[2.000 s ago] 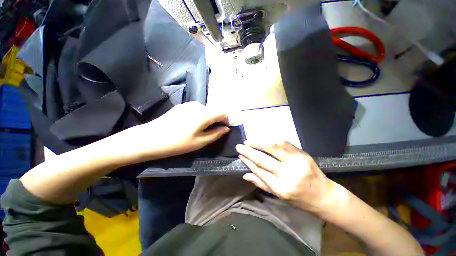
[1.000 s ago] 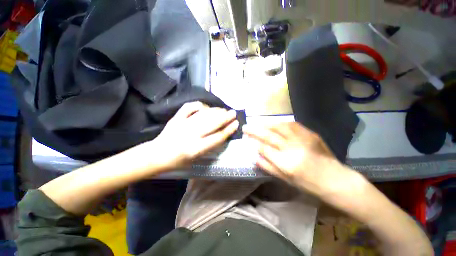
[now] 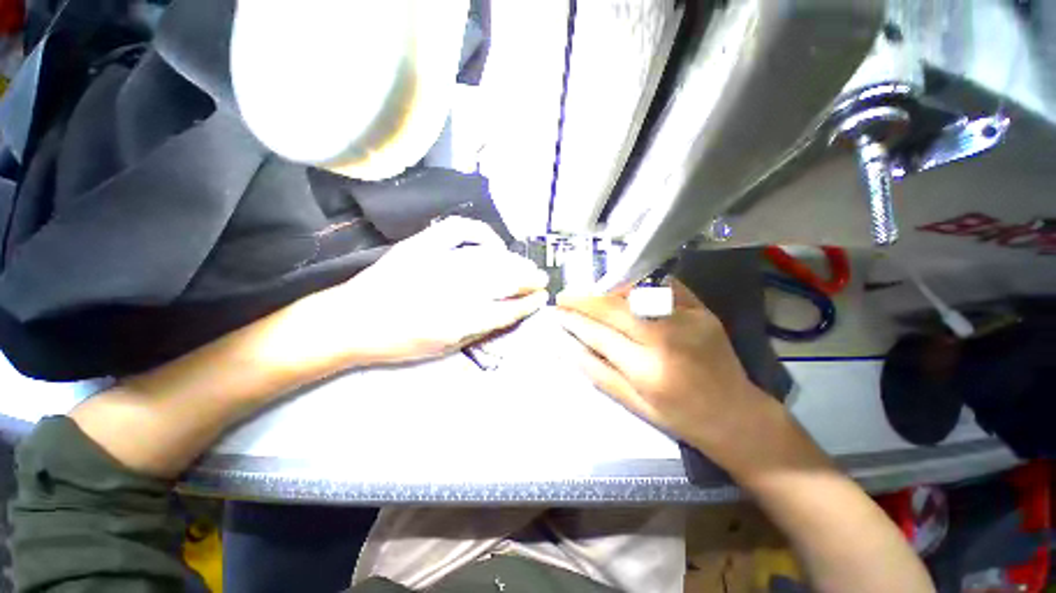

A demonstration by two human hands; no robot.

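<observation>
A large dark grey garment heap lies left of the needle area. My left hand is closed on its edge, fingertips just in front of the presser foot. My right hand lies flat just right of it, fingertips near the same edge; whether it grips cloth is hidden. The machine head covers the view above the fingers. A loose dark cut panel lies under and beside my right hand.
Scissors with red and blue handles lie right of the panel. A black round-based stand is farther right. A rounded white lamp or cover hangs at upper left. A ruler edge runs along the table front.
The view has come closer to the machine head, which now fills the top. Both hands and the garment edge have moved forward to the presser foot.
</observation>
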